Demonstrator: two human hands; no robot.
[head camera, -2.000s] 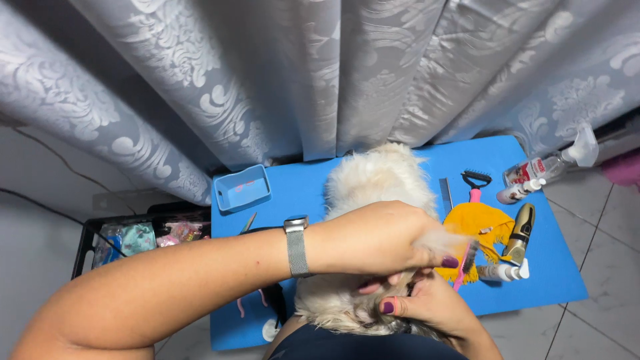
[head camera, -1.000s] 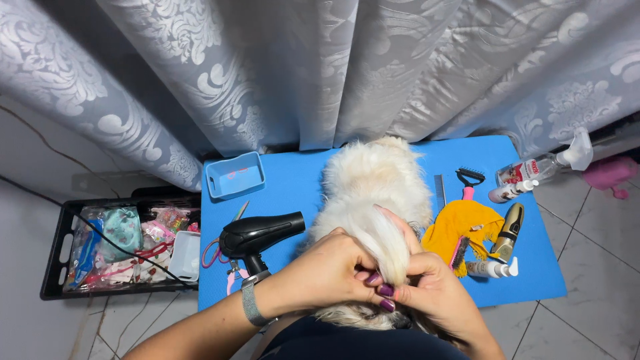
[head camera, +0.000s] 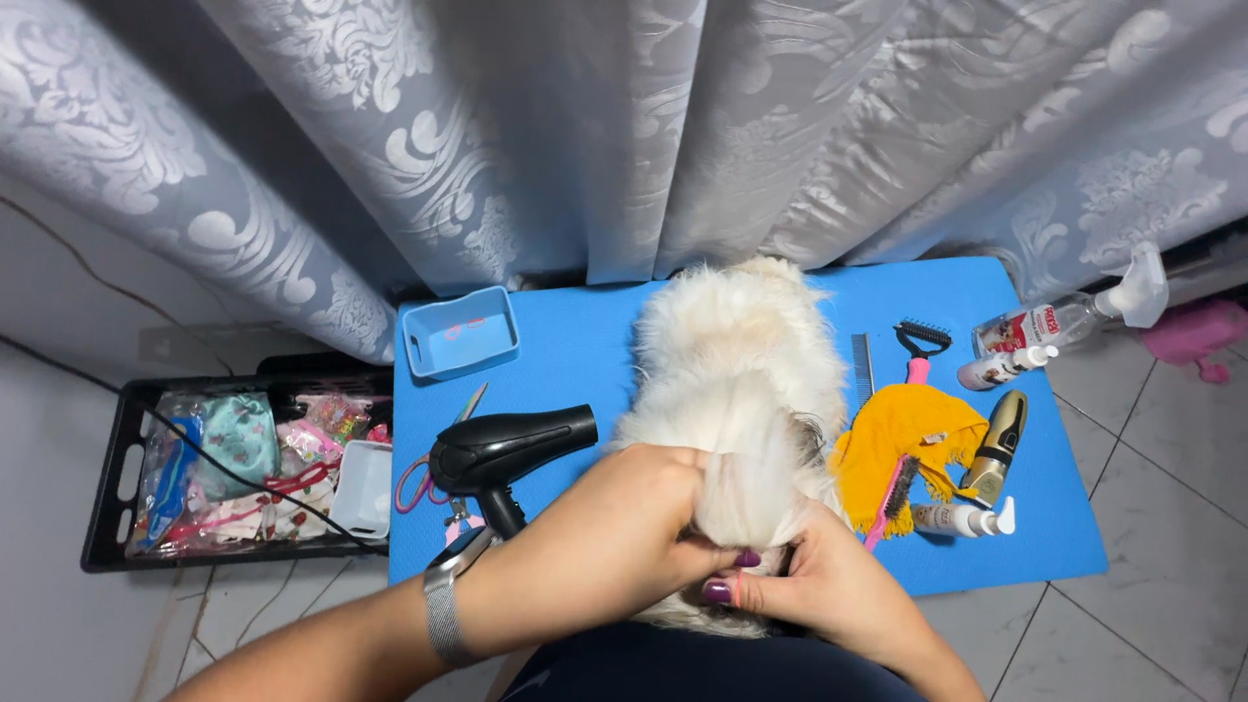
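Note:
A fluffy white dog (head camera: 726, 361) lies on the blue mat on the table, its head end close to my body. Both my hands are at a gathered lock of its long hair (head camera: 749, 497). My left hand (head camera: 634, 536), with a mesh-band watch on the wrist, pinches the lock from the left. My right hand (head camera: 829, 575) closes on it from the right, and a thin pink elastic band (head camera: 738, 589) shows at the thumb. The fingertips of both hands nearly meet below the lock; the dog's face is mostly hidden.
Left of the dog are a black hair dryer (head camera: 512, 448), scissors (head camera: 414, 485) and a blue basket (head camera: 461, 370). At right are a metal comb (head camera: 863, 369), a dematting rake (head camera: 918, 351), a yellow cloth (head camera: 897, 439), a pink brush (head camera: 892, 502), clippers (head camera: 996, 448) and bottles.
My left hand has moved back from the right side to the left of the lock. The hair, earlier held upright between both hands, now folds down over my fingertips.

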